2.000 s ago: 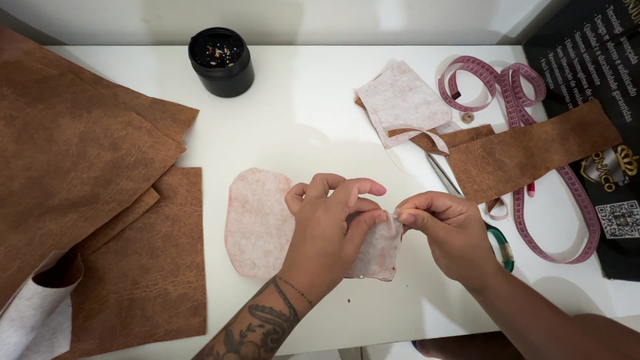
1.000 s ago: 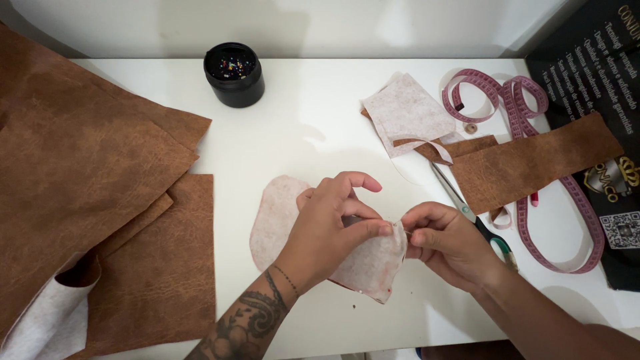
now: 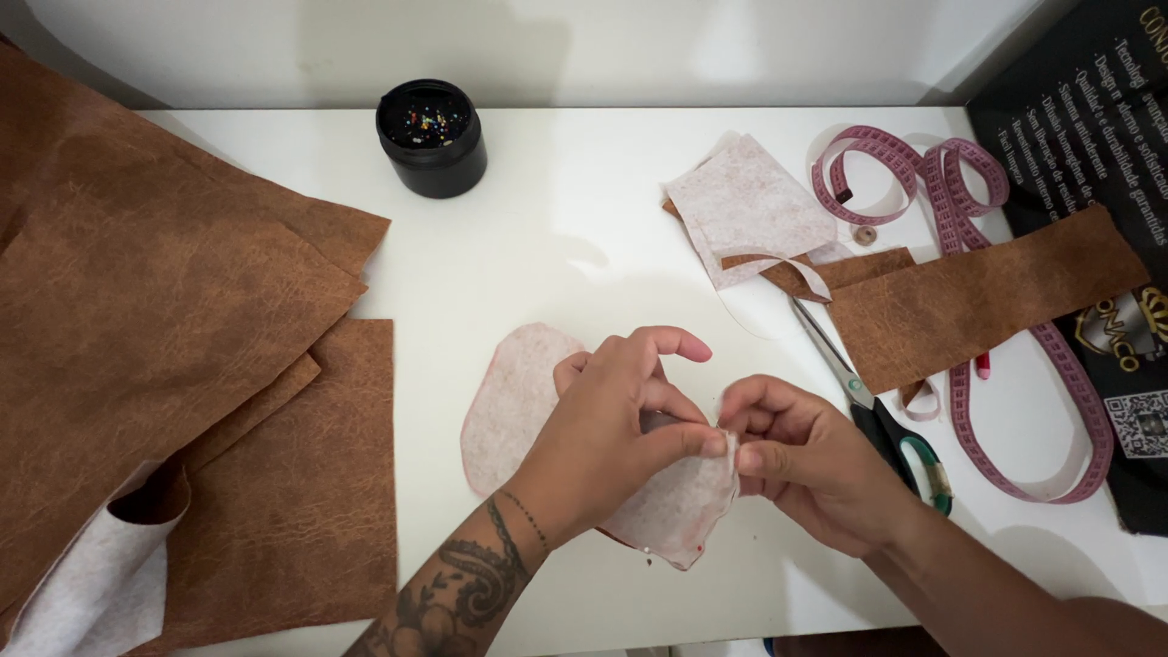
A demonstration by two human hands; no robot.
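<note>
Between finger and thumb, my left hand (image 3: 630, 411) pinches the upper right edge of a pale-backed fabric piece (image 3: 680, 511). My right hand (image 3: 803, 456) grips the same edge from the right, fingertips close to the left thumb. Whether the right fingers also hold a pin or needle cannot be told. Small pin heads, one of them red, show along the piece's lower edge, where a thin brown rim is visible. A second pale piece with rounded corners (image 3: 516, 411) lies flat to the left, partly behind my left hand.
Brown leather-like sheets (image 3: 210, 301) cover the left side. A black jar of colourful pins (image 3: 433, 141) stands at the back. To the right are scissors (image 3: 853, 392), a pink tape measure (image 3: 1077, 411), a brown strip (image 3: 985, 310), pale-backed scraps (image 3: 748, 205), a button (image 3: 864, 235) and a black printed box (image 3: 1086, 119).
The view has shifted, so the table things sit lower in the frame. Both hands stay at the piece's edge, and the right fingers have changed position slightly.
</note>
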